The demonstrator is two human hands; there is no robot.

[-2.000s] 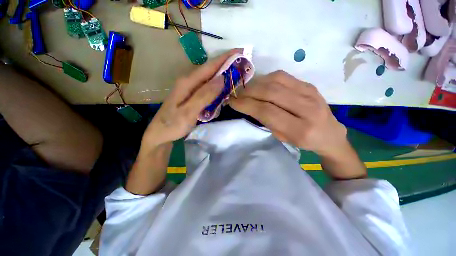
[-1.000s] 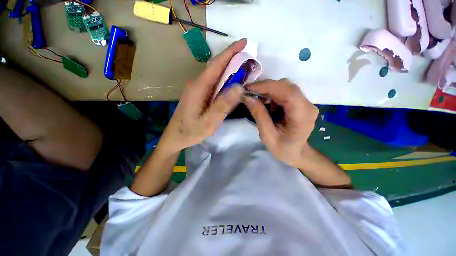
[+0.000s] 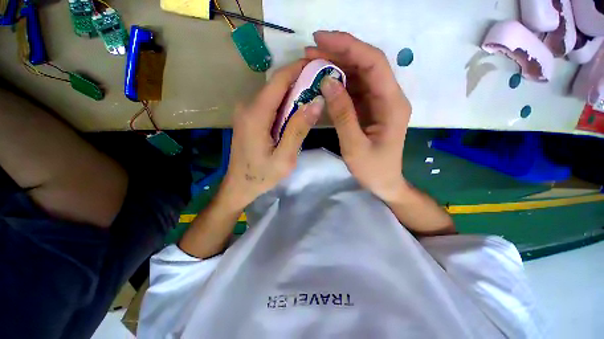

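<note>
A pale pink housing half (image 3: 290,106) is held tilted over the front edge of the bench. My left hand (image 3: 268,136) grips it along its left side, with the thumb on its open face. My right hand (image 3: 374,116) holds its upper right end, with the thumb pressed on a green circuit board (image 3: 324,82) seated in the shell. A bit of blue shows at the shell's lower part, beside my left thumb. My fingers hide most of the inside.
At left lie a blue battery (image 3: 137,63) with a brown piece, green circuit boards (image 3: 110,32) and a yellow-handled screwdriver (image 3: 192,6). Pink shells (image 3: 520,48) are heaped at upper right. Small green discs (image 3: 404,57) lie on the white sheet. A neighbour's arm (image 3: 56,155) is at left.
The wires seen in the open shell are now out of sight, and a green board lies in the shell under my thumbs. My right hand has moved up around the shell's far end.
</note>
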